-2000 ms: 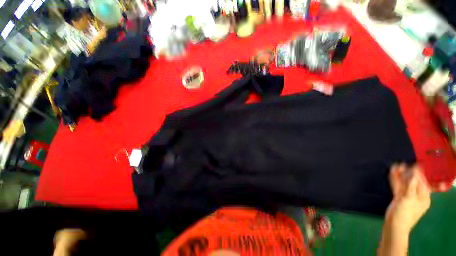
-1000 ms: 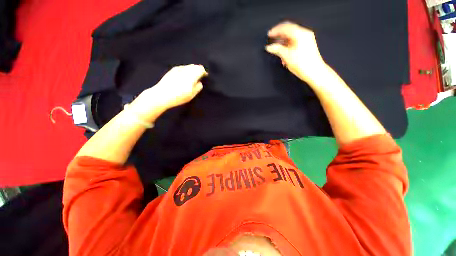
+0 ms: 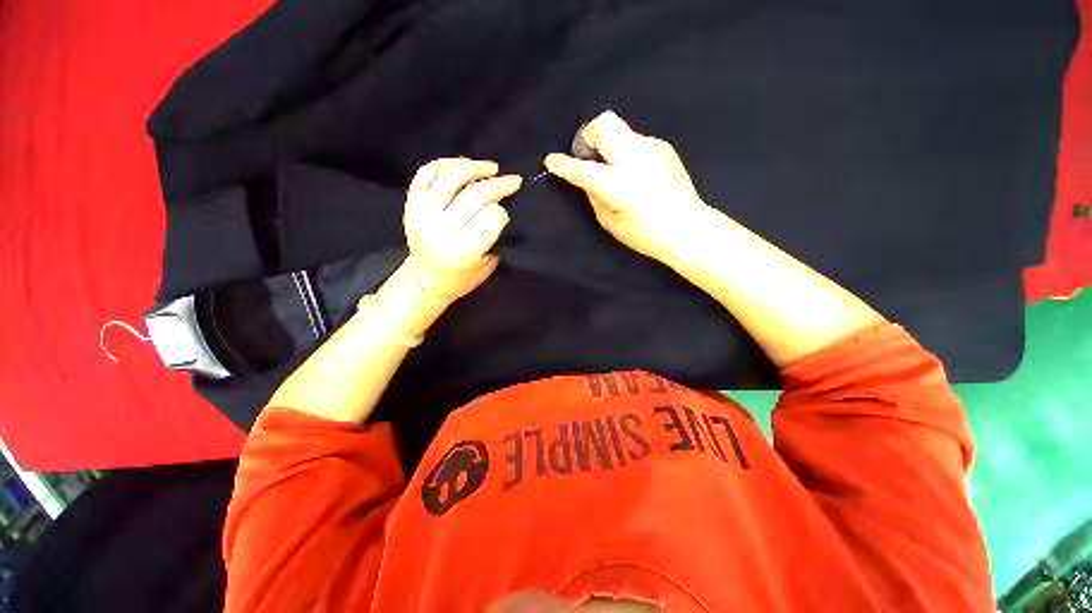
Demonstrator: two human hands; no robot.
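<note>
A long dark coat [image 3: 838, 156] lies spread across the table, its collar end at the left. A pale hanger hook [image 3: 123, 339] sticks out there beside a white size tag [image 3: 176, 338]. My left hand [image 3: 459, 222] is over the coat's middle, thumb and finger pinched near the end of a thin needle [image 3: 538, 177]. My right hand [image 3: 635, 180] pinches the needle's other end and has a small dark thing at its curled fingers. Thread cannot be made out.
Red table cloth [image 3: 72, 180] shows at the left and far right. Another dark garment [image 3: 132, 539] lies at the lower left. Green floor [image 3: 1042, 443] shows at the lower right. My orange shirt fills the near side.
The view first tilted down onto the coat. Since then my hands have come close together over the coat's middle, the right moving left and down, and a needle now shows between them.
</note>
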